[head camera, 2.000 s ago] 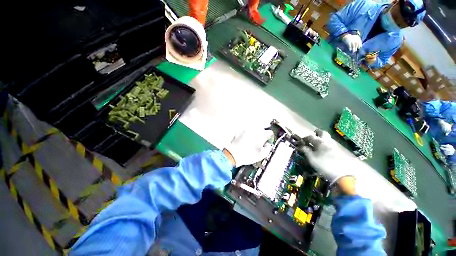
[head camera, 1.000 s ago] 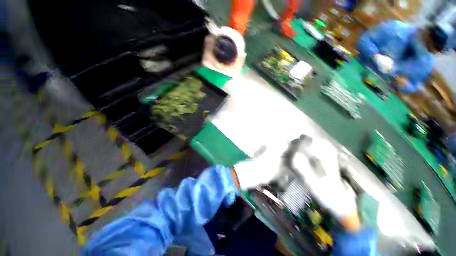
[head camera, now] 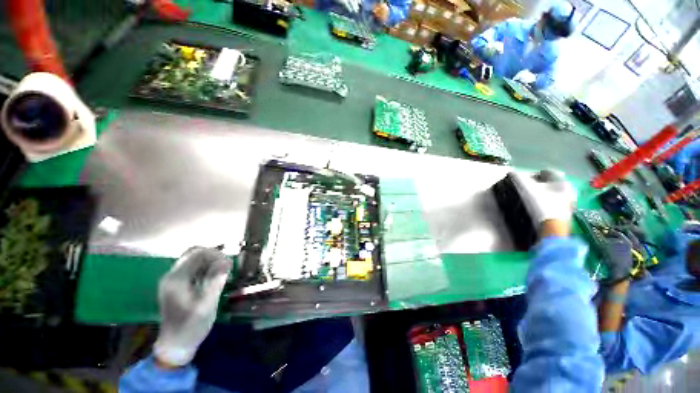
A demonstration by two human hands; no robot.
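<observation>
The dark wave solder pallet (head camera: 249, 230) lies on the bench in front of me. It holds a circuit board (head camera: 338, 230) with a long white bar (head camera: 288, 230) along its left side. My gloved left hand (head camera: 192, 295) is beside the pallet's left edge with fingers curled; whether it holds something small cannot be told. My gloved right hand (head camera: 546, 196) is at the right side of the black parts bin (head camera: 514, 211); its fingertips and grip are unclear.
A tray (head camera: 86, 253) of olive pieces is at left, beside a round white fitting (head camera: 50, 119). A pale-green mat (head camera: 411, 238) adjoins the pallet. Behind, a conveyor (head camera: 269, 123) carries boards. A red-lined tote (head camera: 487, 385) holds boards below the bench. A neighbouring worker's arm (head camera: 641, 322) is at right.
My view has turned to the right. Both hands have come off the pallet: the left to its left side, the right away to the black bin. The board and white bar are now uncovered.
</observation>
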